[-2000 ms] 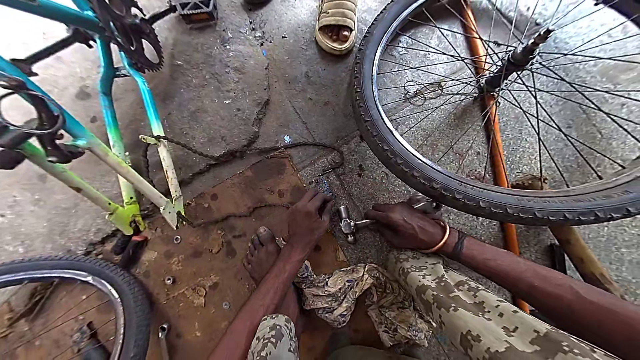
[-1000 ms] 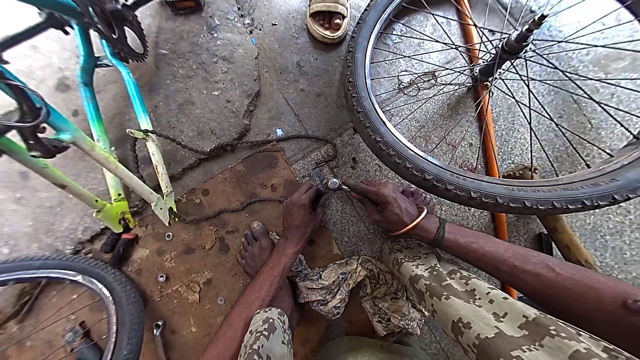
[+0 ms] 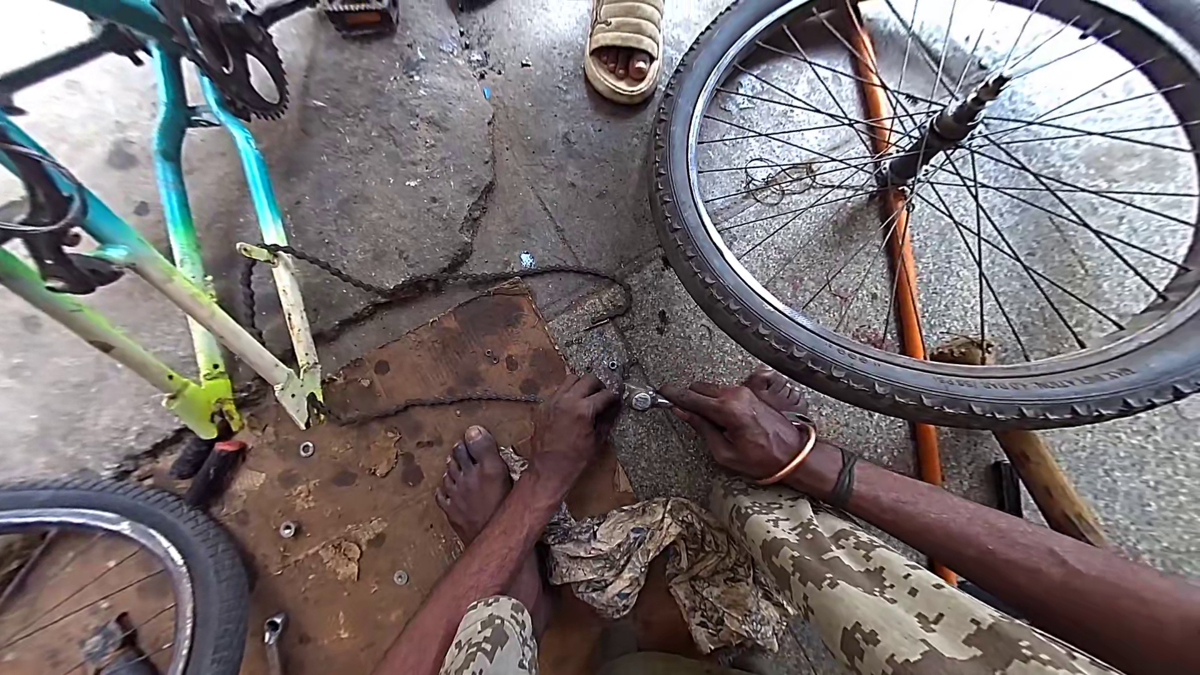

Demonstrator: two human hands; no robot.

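My right hand (image 3: 745, 427), with a copper-coloured bangle at the wrist, grips the handle of a small metal hammer (image 3: 642, 400). The hammer's head lies between my two hands, close to the fingertips of my left hand (image 3: 574, 422). The left fingers are bent down at the floor by the cardboard edge; whether they pinch something small is hidden. A bicycle chain (image 3: 450, 401) runs over the cardboard to the left hand, and its other stretch loops above. A crumpled patterned cloth (image 3: 647, 553) lies below the hands.
A teal and yellow bicycle frame (image 3: 150, 262) stands at left. Wheels lie at upper right (image 3: 694, 272) and lower left (image 3: 220, 572). Nuts (image 3: 289, 530) and a wrench (image 3: 274, 637) rest on the cardboard (image 3: 375, 497). Another person's sandalled foot (image 3: 625, 52) is at the top.
The hammer, seen upright with its head apart from my left hand two seconds ago, has come close against the left fingertips. My right hand has stayed on its handle.
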